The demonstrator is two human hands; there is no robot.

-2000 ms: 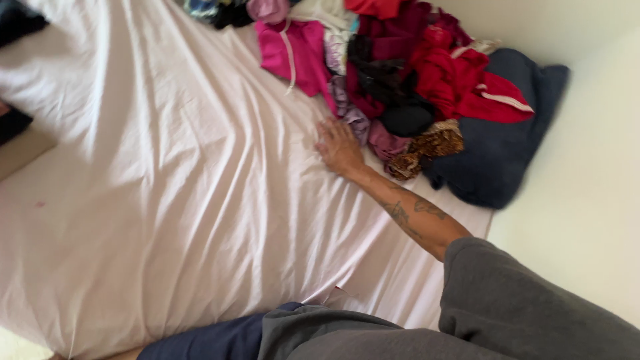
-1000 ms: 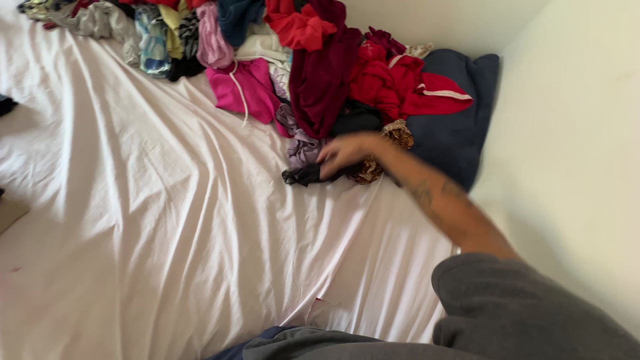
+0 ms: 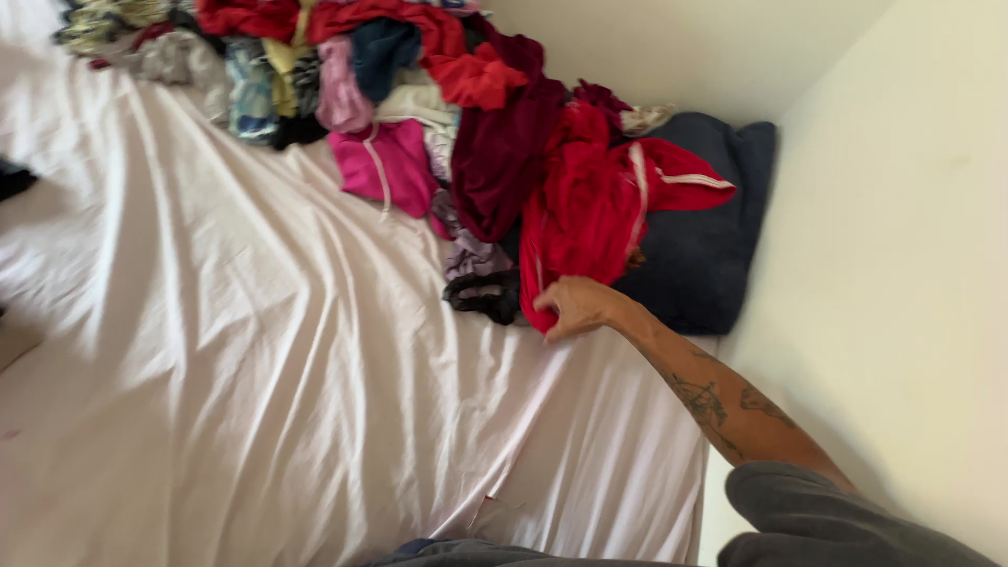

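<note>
My right hand (image 3: 581, 307) grips the lower edge of a red garment with white trim (image 3: 587, 213), which spreads over the right part of a clothes pile. Just left of the fingers lies a black cloth item (image 3: 488, 296), with a crumpled lilac garment (image 3: 472, 256) above it. A maroon garment (image 3: 504, 150) hangs down beside the red one. Farther left is a bright pink garment with a white cord (image 3: 394, 167). Under the red garment's right side sits a dark blue-grey folded cloth (image 3: 693, 260). My left hand is out of view.
A wrinkled pale pink sheet (image 3: 236, 354) covers the bed. More mixed clothes (image 3: 252, 87) run along its far edge. A cream wall (image 3: 882, 236) borders the bed at the right and back. Dark cloth (image 3: 14, 179) shows at the left edge.
The red garment now reaches down to my right hand, covering the leopard-print cloth almost wholly. One second ago my hand was at the black item, which now lies free of it.
</note>
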